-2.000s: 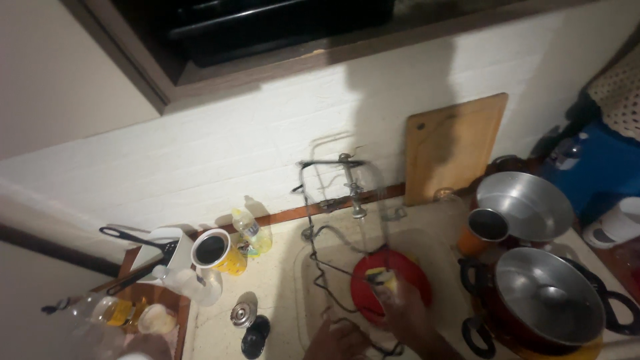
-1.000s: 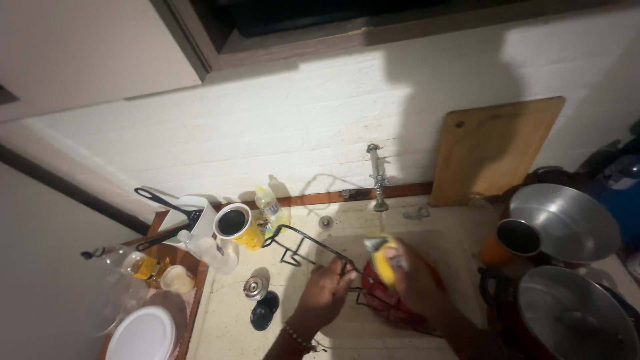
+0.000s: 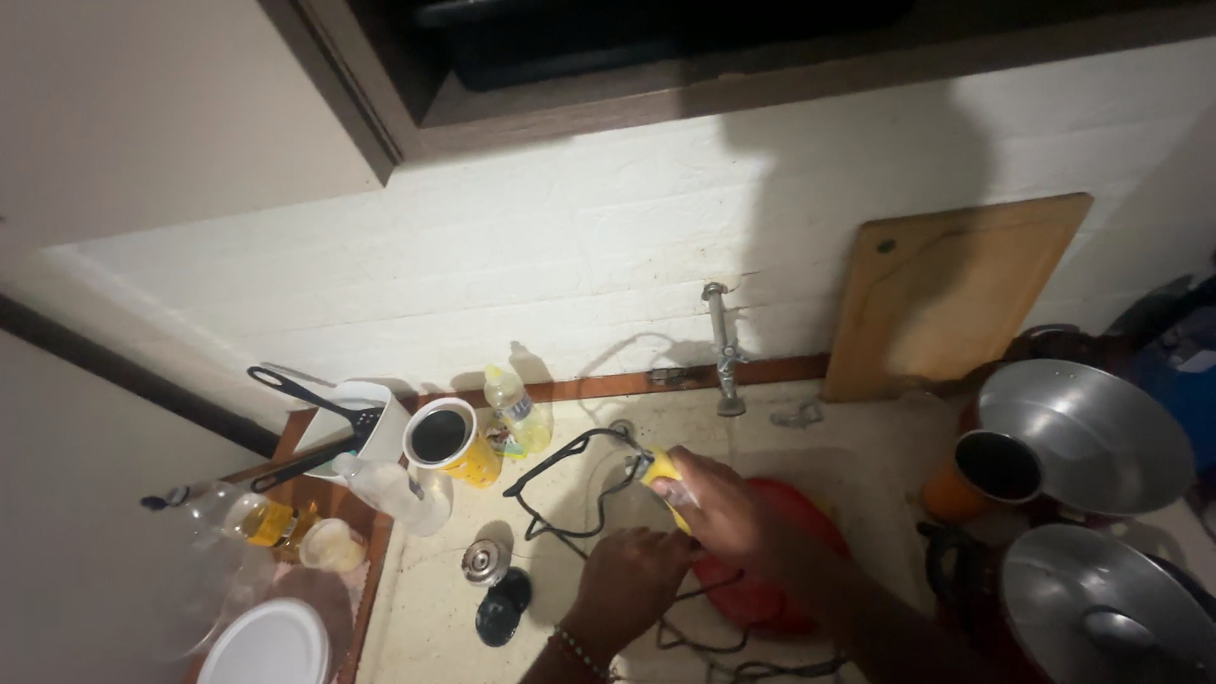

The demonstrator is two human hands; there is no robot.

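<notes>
A black metal wire rack (image 3: 601, 505), perhaps a stove grate, is held over the sink area. My left hand (image 3: 632, 579), with a beaded bracelet at the wrist, grips it near the middle. In my right hand (image 3: 717, 503) is a yellow sponge (image 3: 667, 480) with a greyish scouring piece, close to the rack's upper bar. Beneath the right forearm lies a red plastic basin (image 3: 774, 570), partly hidden. The metal faucet (image 3: 726, 366) is on the wall behind. Left of the rack, a metal burner part (image 3: 485, 561) and black burner caps (image 3: 502, 608) lie on the counter.
A wooden cutting board (image 3: 950, 294) leans on the wall. Aluminium pots (image 3: 1088, 437) and an orange cup (image 3: 983, 475) crowd the right. At left stand a dish-soap bottle (image 3: 518, 408), a yellow cup (image 3: 456, 446), a white container (image 3: 328, 427) with black utensils and a white lid (image 3: 269, 646).
The rack, upright over the sink two seconds ago, is now tilted lower toward the left. My right hand with the sponge has moved from over the red basin to the rack's upper part.
</notes>
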